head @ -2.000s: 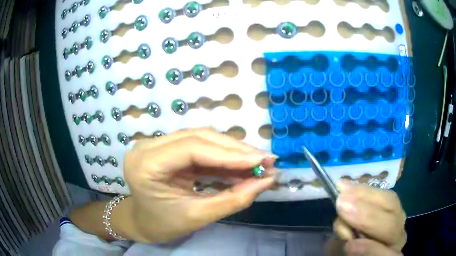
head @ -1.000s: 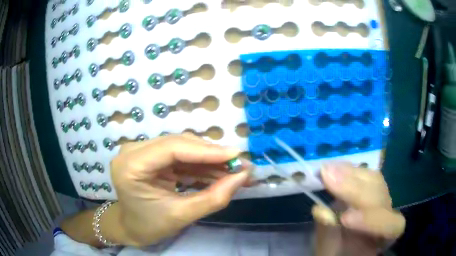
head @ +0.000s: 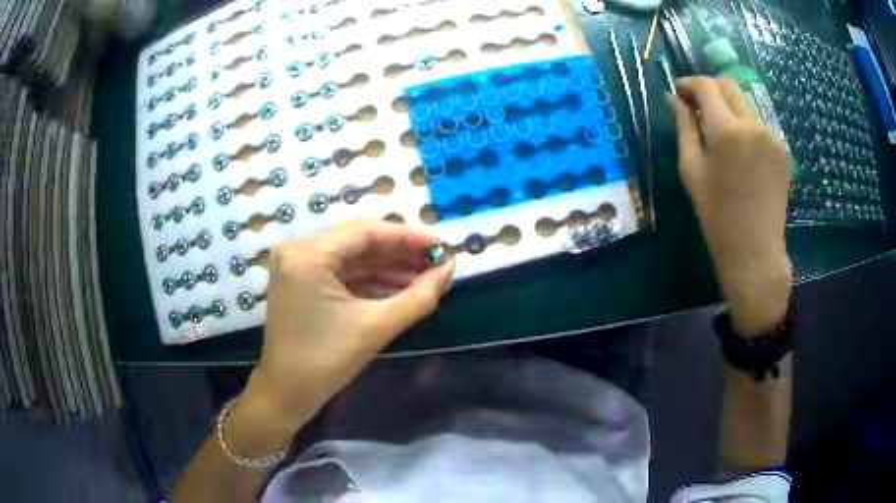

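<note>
My left hand pinches a small round part with a green centre between thumb and fingertips, above the lower edge of the white cutout tray. Similar parts sit in its cutouts, mostly at left and middle. A blue ring sheet lies on the tray's right part. My right hand is beyond the tray's right edge, fingertips closed around a thin stick-like tool whose pale end shows; its kind is unclear. Long silver tweezers lie on the bench between tray and right hand.
A green bottle stands behind my right hand, partly hidden. A clear sheet with rows of small round shapes lies at right. Clear crumpled material is at the tray's lower right corner. Stacked trays stand at left.
My right hand has moved from the blue sheet to the upper right and let go of the tweezers. My left hand still holds the small part. The view has shifted towards the right side.
</note>
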